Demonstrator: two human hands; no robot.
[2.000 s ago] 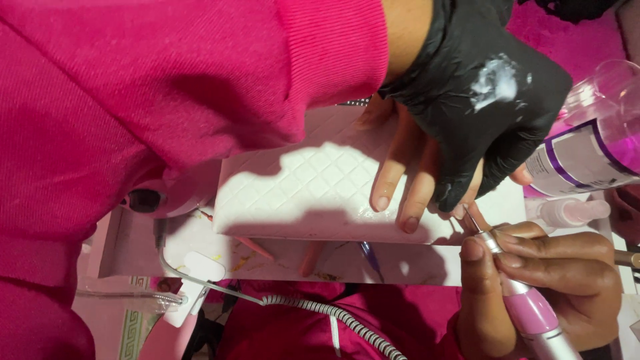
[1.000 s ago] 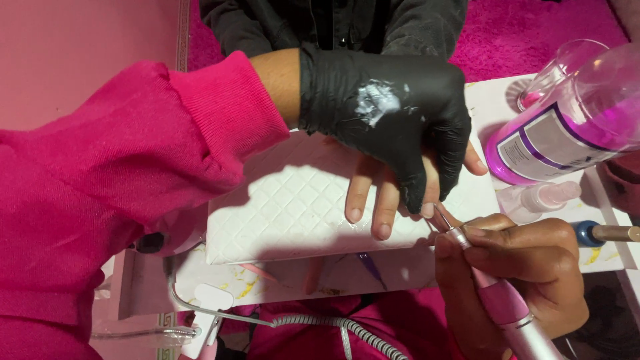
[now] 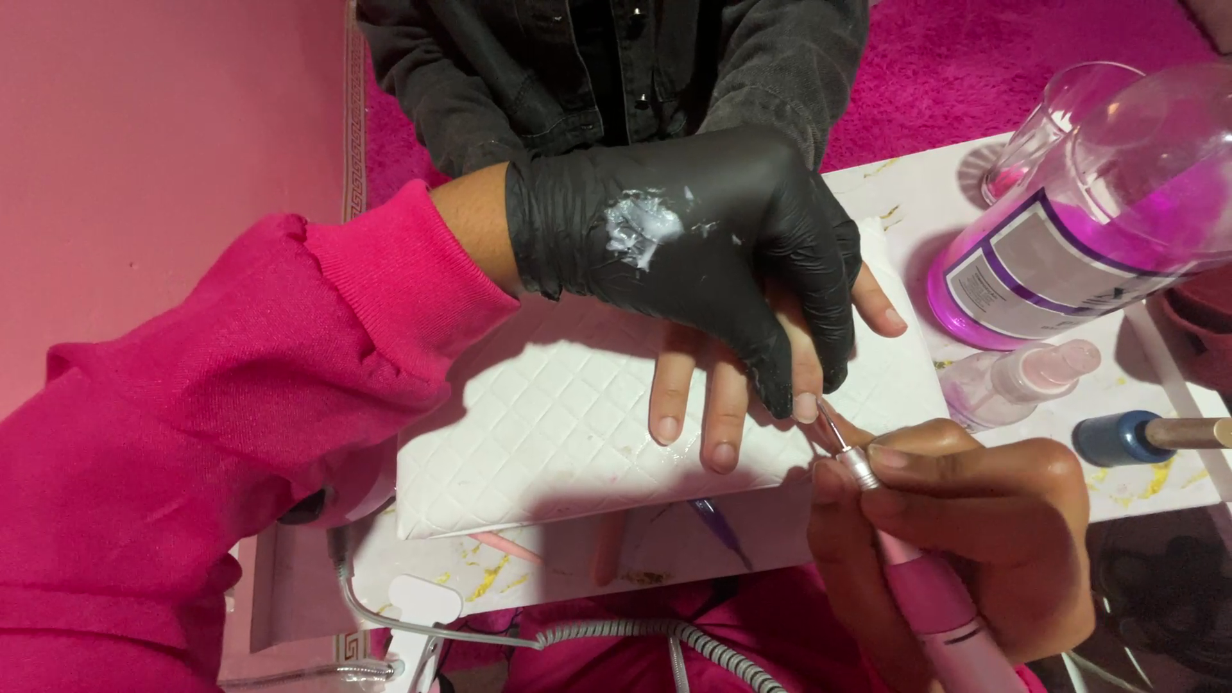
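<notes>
My left hand (image 3: 693, 231) wears a black glove with a smear of white cream on its back. Its thumb and fingers pinch one finger (image 3: 801, 356) of another person's hand, which lies palm down on a white quilted hand rest (image 3: 568, 423). A pink electric nail drill (image 3: 929, 587) is in my bare right hand (image 3: 972, 529), held like a pen. The drill's thin metal bit (image 3: 830, 423) is at the tip of the pinched finger; whether it touches the nail cannot be told. My glove partly hides the other person's hand.
A large bottle of purple liquid (image 3: 1059, 250), a clear glass (image 3: 1049, 115), a small pump bottle (image 3: 1025, 380) and a blue nail polish bottle (image 3: 1121, 440) stand at the right. A coiled grey cord (image 3: 654, 628) runs along the near edge. The person opposite wears a dark jacket (image 3: 770, 58).
The view has shifted, bringing the other person's jacket into sight. My left hand still grips the finger, and the drill stays in my right hand with its bit by the fingertip.
</notes>
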